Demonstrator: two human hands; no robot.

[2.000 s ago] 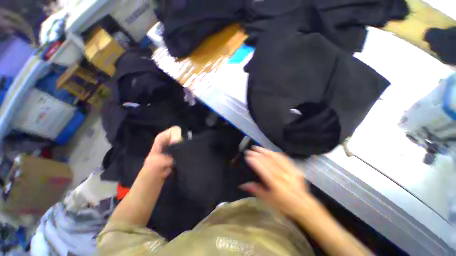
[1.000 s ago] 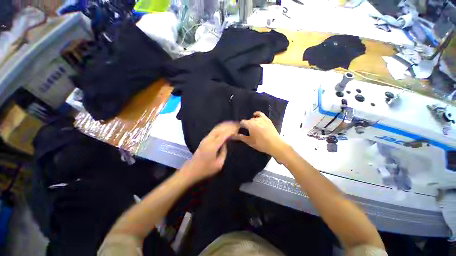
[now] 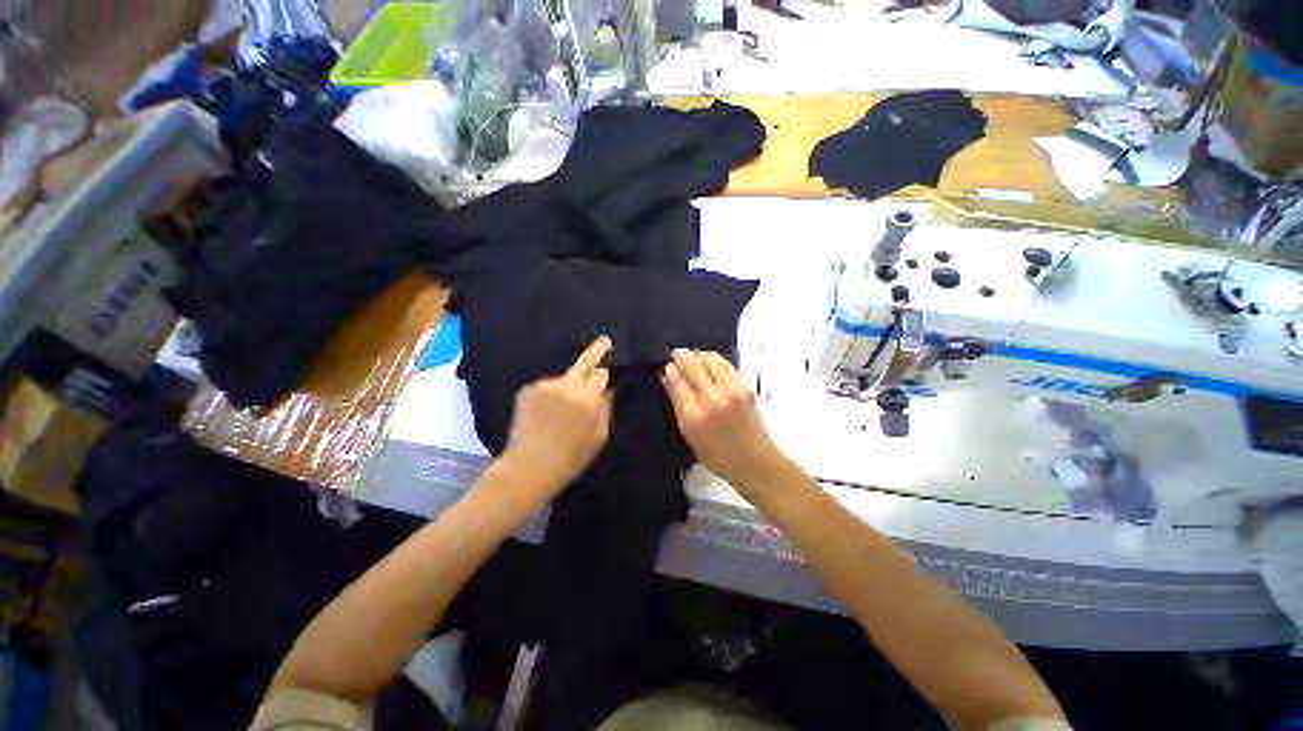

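A large black garment piece point(image 3: 579, 307) lies on the white table left of the machine and hangs over the front edge toward my lap. My left hand point(image 3: 562, 421) rests on it with the index finger extended at a fold or edge. My right hand point(image 3: 712, 407) is beside it, fingertips on the same edge of the cloth. Whether the fingertips pinch the cloth is unclear. The white sewing machine head point(image 3: 1057, 321) with a blue stripe stands to the right, apart from the cloth.
A black cut piece point(image 3: 900, 140) lies on the brown board behind. A black garment heap point(image 3: 286, 257) and clear plastic point(image 3: 307, 436) are at the left. Grey scraps point(image 3: 1100, 464) lie in front of the machine. A green basket point(image 3: 386, 43) stands at the back. Dark cloth hangs lower left.
Both hands moved from the cloth below the table edge up onto the garment on the table. Since one second ago they have separated, and the upper cloth lies flatter. The view has turned toward the machine.
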